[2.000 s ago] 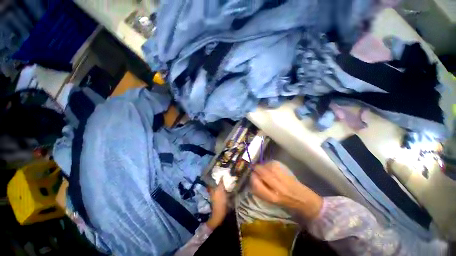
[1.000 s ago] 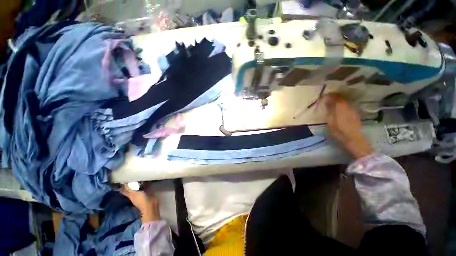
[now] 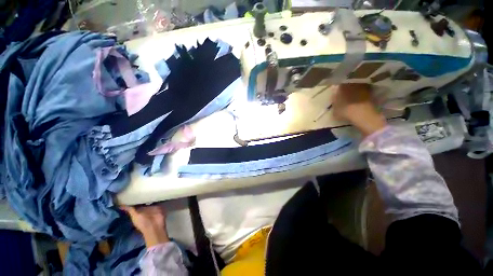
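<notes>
A curved waistband piece (image 3: pixel 259 156), black with a light-blue edge, lies flat along the front of the white sewing table. My right hand (image 3: pixel 354 105) is bent over the bed under the sewing machine arm. Thin dark, pen-like objects (image 3: pixel 323 113) show beside its fingers; blur hides whether it grips one. My left hand (image 3: pixel 148 222) is at the table's front edge on the left, below the tabletop, its fingertips partly hidden at the edge. What it holds, if anything, cannot be seen.
The white sewing machine (image 3: pixel 357 54) with a blue stripe spans the back right, its lamp lit. Black and blue cut pieces (image 3: pixel 189 81) with jagged ends lie left of it. A light-blue garment heap (image 3: pixel 54 124) hangs over the left edge, with pink scraps (image 3: pixel 143 97).
From the open tray below the table, the view has swung to the tabletop. In the last second my right hand has moved slightly left and up. The white bit by my left fingers no longer shows.
</notes>
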